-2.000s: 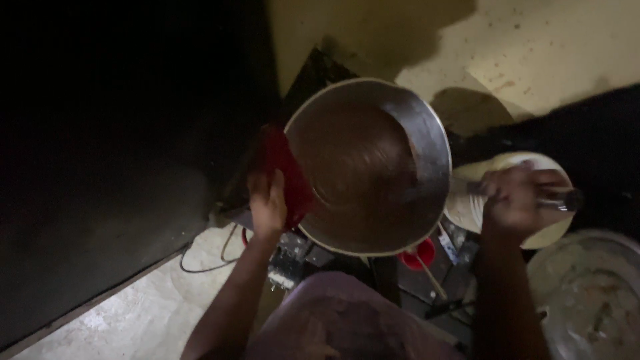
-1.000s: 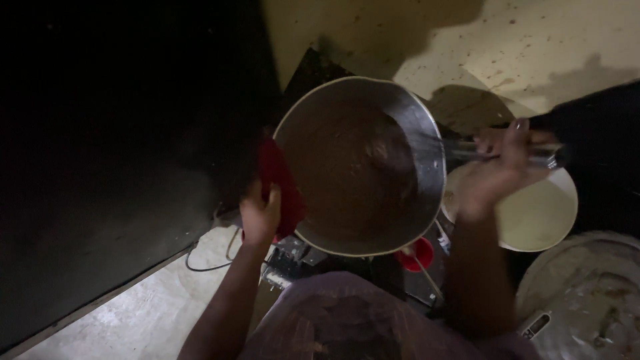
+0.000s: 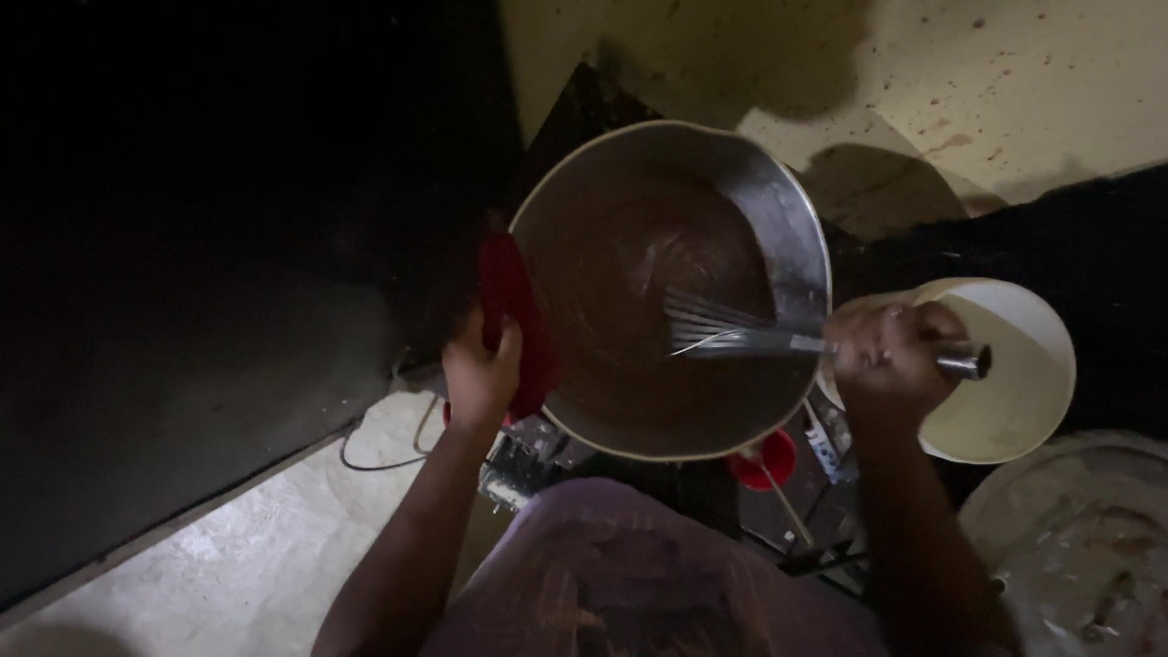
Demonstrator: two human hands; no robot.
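A large round metal pot [image 3: 796, 214] holds a thick brown mixture [image 3: 620, 274] with swirl marks on its surface. My right hand [image 3: 890, 356] is closed around the handle of a wire whisk [image 3: 730, 333], whose wires are at the mixture on the pot's right side. At the left rim, my left hand [image 3: 484, 365] grips a red cloth or pad [image 3: 513, 319] against the pot. What lies under the pot is mostly hidden.
Right of the pot stands a pale round bowl [image 3: 1031, 365], partly behind my right hand. A red cup [image 3: 765, 459] with a spoon [image 3: 792, 513] sits below the pot. A large tub [image 3: 1077, 547] is at lower right. A cable [image 3: 383, 467] runs at left, and a stained wall [image 3: 1004, 82] rises behind.
The whisk, blurred or hidden before, now shows its wires plainly over the mixture. My right hand has moved while holding it. My left hand stays on the red cloth at the pot's left rim.
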